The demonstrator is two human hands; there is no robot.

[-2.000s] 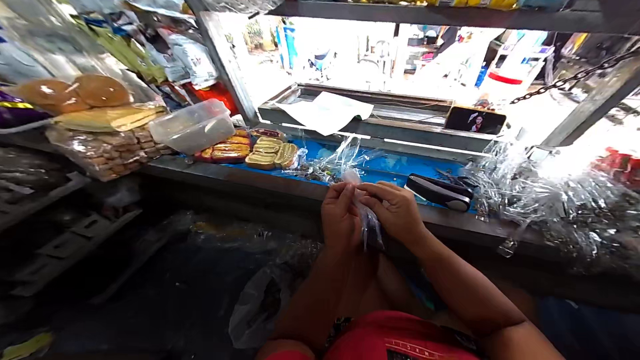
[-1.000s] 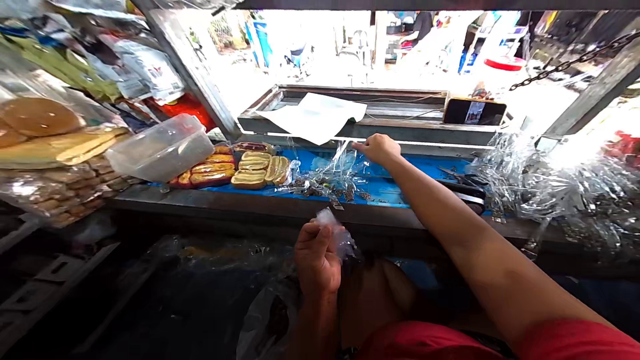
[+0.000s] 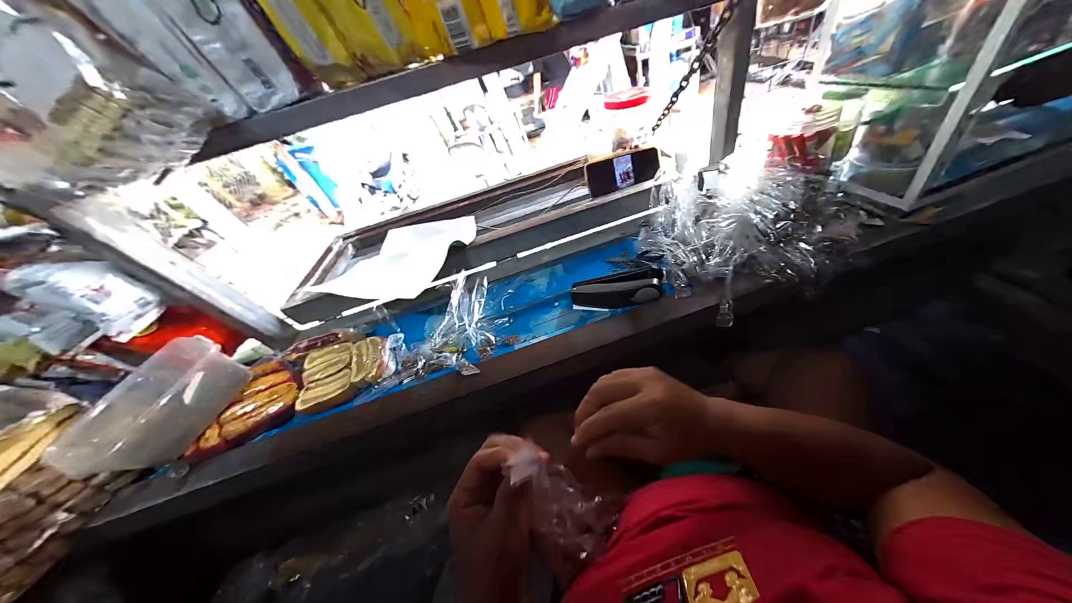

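My left hand [image 3: 494, 502] grips a small clear plastic bag [image 3: 569, 502] by its gathered top, low in front of my red shirt. To its right, close by, my right hand [image 3: 641, 414] is near my lap with its fingers curled; whether anything small is in it cannot be made out. On the blue counter top [image 3: 536, 289] beyond lie a black stapler [image 3: 618, 290] and a small heap of clear plastic packets [image 3: 461, 327]. A large pile of similar clear packets [image 3: 745, 226] lies at the right.
Wrapped yellow pastries [image 3: 327, 375], orange ones [image 3: 251, 406] and a translucent plastic tub [image 3: 151, 406] line the counter's left. A white sheet [image 3: 402, 260] lies over a long tray [image 3: 519, 222], with a phone [image 3: 622, 172] propped at its right. Yellow packs [image 3: 402, 33] sit on a shelf above.
My right hand has come back from the packets on the counter to beside my left hand. Two seconds ago both hands were together at the bag. The view has turned and tilted.
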